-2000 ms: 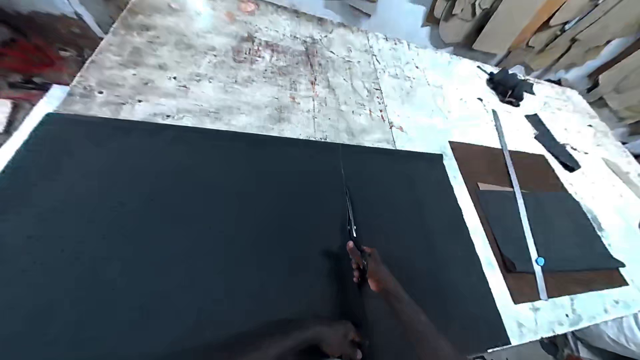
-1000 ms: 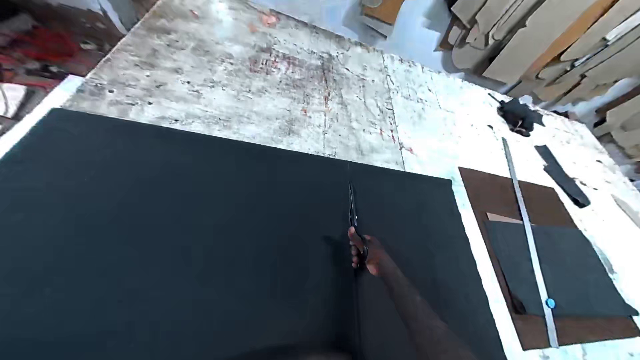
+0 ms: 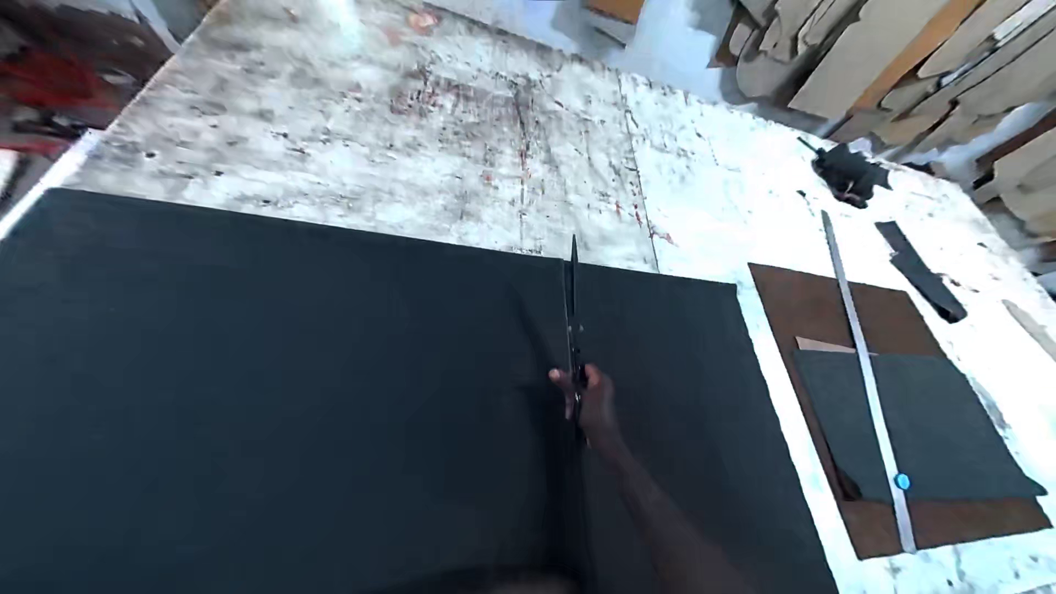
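Observation:
A large sheet of black material, leather or fabric, (image 3: 272,371) lies flat across the worktable. My right hand (image 3: 590,400) grips the handles of a pair of scissors (image 3: 572,322), whose blades point away from me. Their tips reach the sheet's far edge, with one blade standing over the bare table there. Behind the scissors a cut line runs toward me through the sheet. At the bottom edge shows only a blurred bit of skin, perhaps my left hand or arm; what it holds cannot be seen.
On the right, a metal ruler (image 3: 862,355) lies across a brown sheet (image 3: 792,289) and a smaller dark piece (image 3: 957,421), beside a small blue round object (image 3: 902,481). Black scraps (image 3: 850,175) and a dark strip (image 3: 924,276) lie farther back. Cut templates (image 3: 866,58) hang beyond the stained worktable (image 3: 371,157).
The scissors in my right hand have advanced away from me to the sheet's far edge. My left hand, visible near the bottom two seconds ago, is no longer clearly seen.

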